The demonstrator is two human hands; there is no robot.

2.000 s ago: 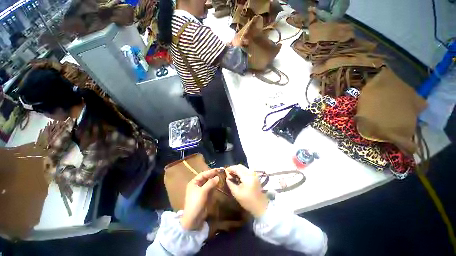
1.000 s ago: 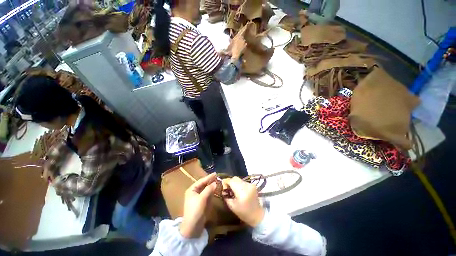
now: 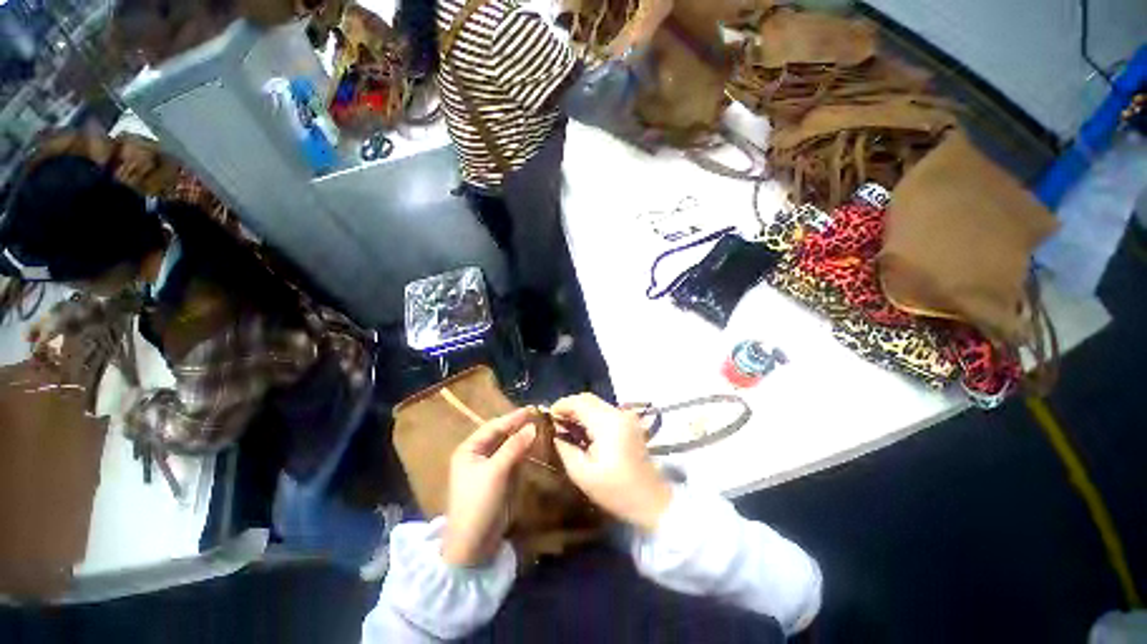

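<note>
A tan-brown tote bag [image 3: 432, 454] is held at my waist, with a pale yellow zipper line [image 3: 462, 405] running towards my hands. My left hand [image 3: 483, 474] pinches a small dark brown part of the bag top between thumb and fingers. My right hand [image 3: 609, 455] pinches the same area from the right, its fingertips close to those of my left hand. The exact part is hidden by the fingertips. A brown handle loop [image 3: 699, 424] reaches from the bag onto the white table [image 3: 805, 434].
A red and blue-white jar [image 3: 751, 364] and a black pouch [image 3: 723, 278] lie on the table. Leopard-print pieces [image 3: 855, 271] lie under a brown bag [image 3: 962, 233]. A person in stripes [image 3: 493, 88] stands ahead. Another in plaid [image 3: 239, 377] is at left. A foil-topped stool [image 3: 447, 308] stands between.
The view has shifted, and the bag and hands sit slightly higher than a second ago. The striped person's arm has moved at the brown bags. Both my hands keep pinching the bag top.
</note>
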